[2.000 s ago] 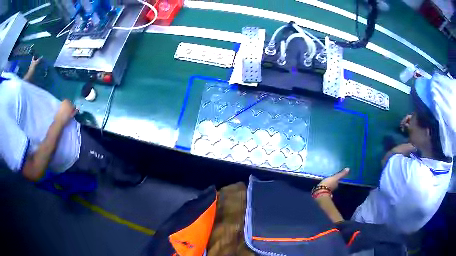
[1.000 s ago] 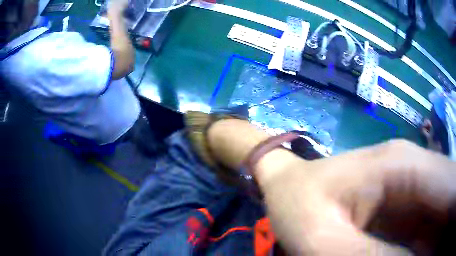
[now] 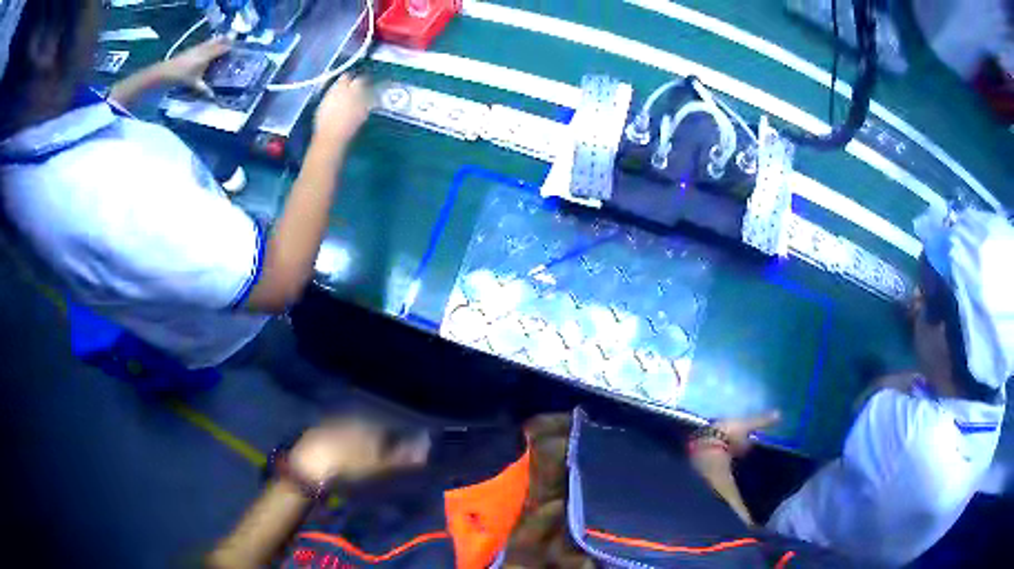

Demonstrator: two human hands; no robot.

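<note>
A clear blister tray (image 3: 578,295) with rows of round pockets lies on the green bench inside a blue tape outline. Its near rows look bright white. Behind it stands a black fixture (image 3: 678,200) with curved white hoses between perforated white side plates. My right hand (image 3: 743,429) rests at the bench's front edge, right of the tray, fingers apart and empty. My left hand (image 3: 350,448) is low in front of the bench, left of my jacket, and blurred; whether it holds anything cannot be told.
A strip plate with round parts (image 3: 428,109) lies left of the fixture, another (image 3: 851,265) to its right. A red box (image 3: 417,20) is at the back. A person (image 3: 133,222) at left reaches over a silver machine. Another person (image 3: 890,461) is at right. A black cable bundle (image 3: 854,106) hangs behind.
The large blurred hand and forearm no longer cover the lower view. My left hand now shows low at left. The person at left has leaned in, arms over the machine area.
</note>
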